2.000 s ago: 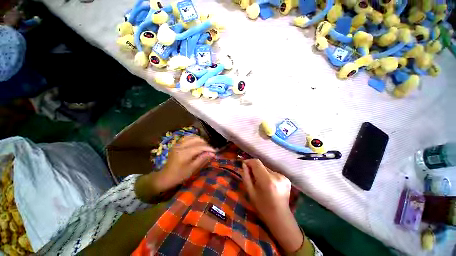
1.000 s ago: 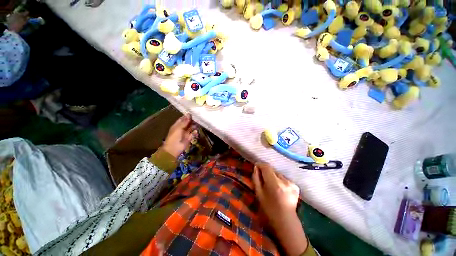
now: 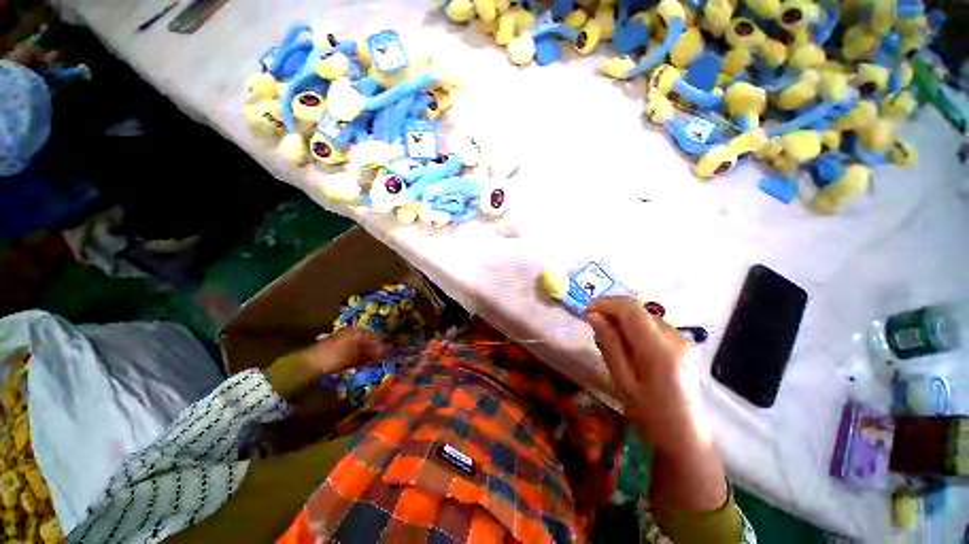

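Observation:
A blue plush piece [image 3: 551, 284] with yellow ends and a blue-white label lies near the table's front edge. My right hand [image 3: 643, 356] is over its blue tube, fingertips close together at the tube. Whether they grip it is hidden. Dark snips [image 3: 693, 334] show partly beside this hand. A faint pale thread [image 3: 505, 341] crosses above the apron toward my right hand. Its ends are unclear. My left hand [image 3: 351, 350] is blurred beside the plush pieces [image 3: 377, 308] in the open cardboard box. I cannot tell whether it holds anything.
A plush pile [image 3: 398, 106] lies left on the whitish table [image 3: 574, 138], and a larger pile [image 3: 786, 96] at the far right. A black phone [image 3: 760, 336], bottle [image 3: 920, 333] and purple box [image 3: 863, 446] lie right. A sack [image 3: 128, 393] stands beside the cardboard box [image 3: 287, 303].
My right hand has moved from the lap at the table edge onto the table, over the plush piece. My left hand has dropped lower beside the box. The plush piece stays in place.

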